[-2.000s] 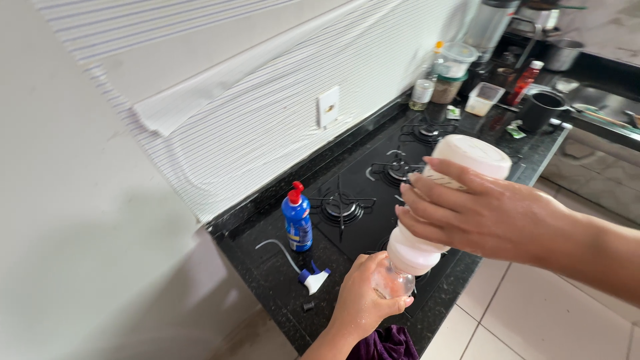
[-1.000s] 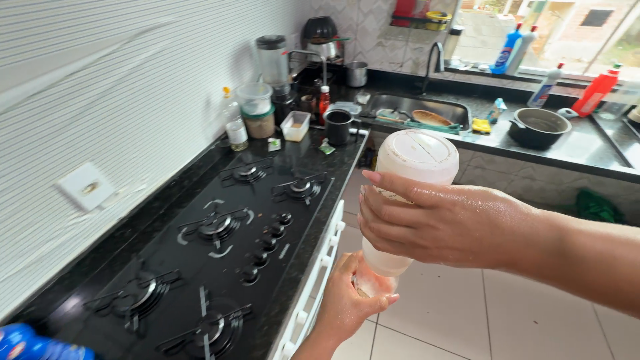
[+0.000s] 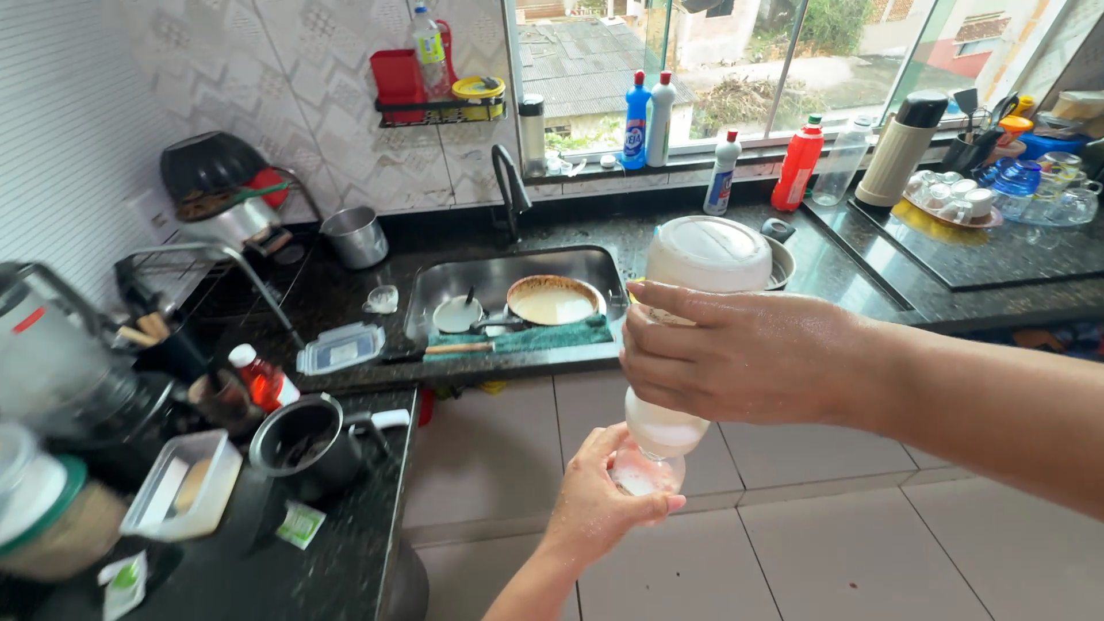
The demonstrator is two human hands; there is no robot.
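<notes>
My right hand [image 3: 733, 354] is wrapped around a large translucent plastic bottle [image 3: 709, 250], which is upside down with its base up and whitish liquid inside. Below it, my left hand [image 3: 604, 500] grips a small clear container [image 3: 647, 473] with white foam in it. The lower end of the big bottle meets the small container's top; the exact contact is partly hidden by my fingers. Both hands look wet. They are above the tiled floor, in front of the sink [image 3: 516, 259].
Left stands a black counter with a dark pot [image 3: 306, 444], a plastic tub [image 3: 185, 485] and a red-filled bottle [image 3: 263, 378]. Dishes and a green cloth [image 3: 552, 339] lie in the sink. Behind are a black faucet [image 3: 509, 194], cleaning bottles, a thermos [image 3: 901, 151] and a tray of cups [image 3: 949, 200].
The view has swung right, from the stove to the sink and window. Both hands still hold the inverted bottle and the small container together.
</notes>
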